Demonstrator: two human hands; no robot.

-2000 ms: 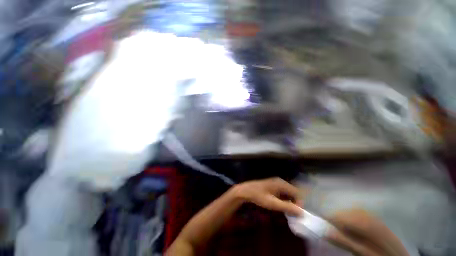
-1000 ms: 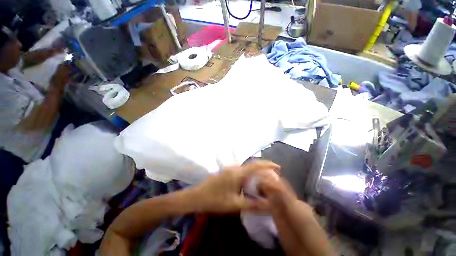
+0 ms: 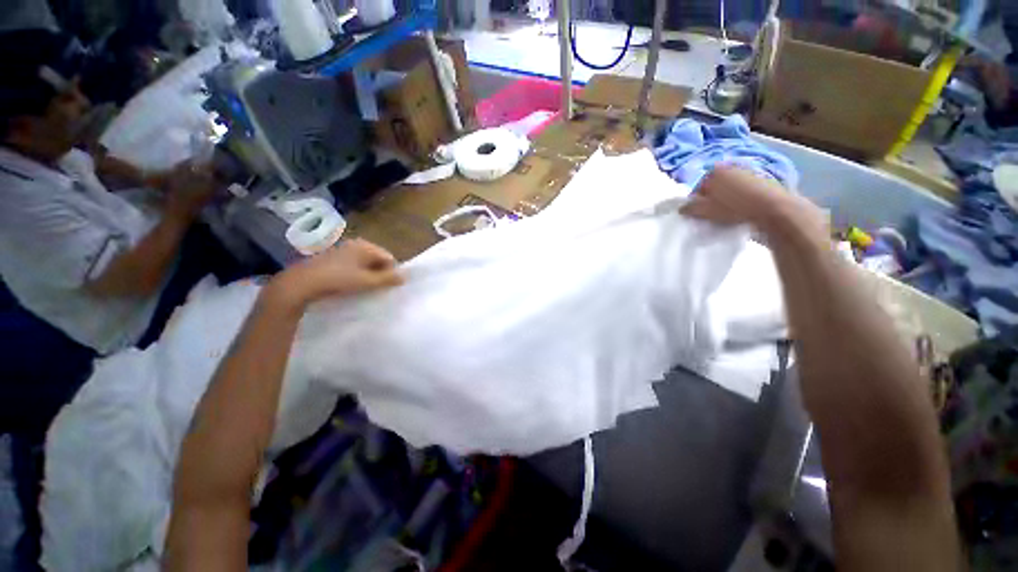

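Note:
White cut panels (image 3: 525, 324) are held up and spread between my two hands over the grey work surface. My left hand (image 3: 341, 272) grips their left upper edge. My right hand (image 3: 742, 201) grips their right upper edge. The lower edge hangs uneven, and a thin white strip (image 3: 586, 497) hangs below it. More white fabric lies under and beside my right hand. My right forearm hides most of the machine area.
A white fabric heap (image 3: 112, 436) is at left, beside a red rim (image 3: 488, 525). Two white tape rolls (image 3: 488, 154) lie on and beside the cardboard cover (image 3: 419, 212). Light blue fabric (image 3: 726, 151) lies behind. A person (image 3: 89, 223) works at a machine at left.
My hands were together near my lap around a small white piece. They have moved up and apart and taken hold of the white panels, which are now lifted. The view has shifted.

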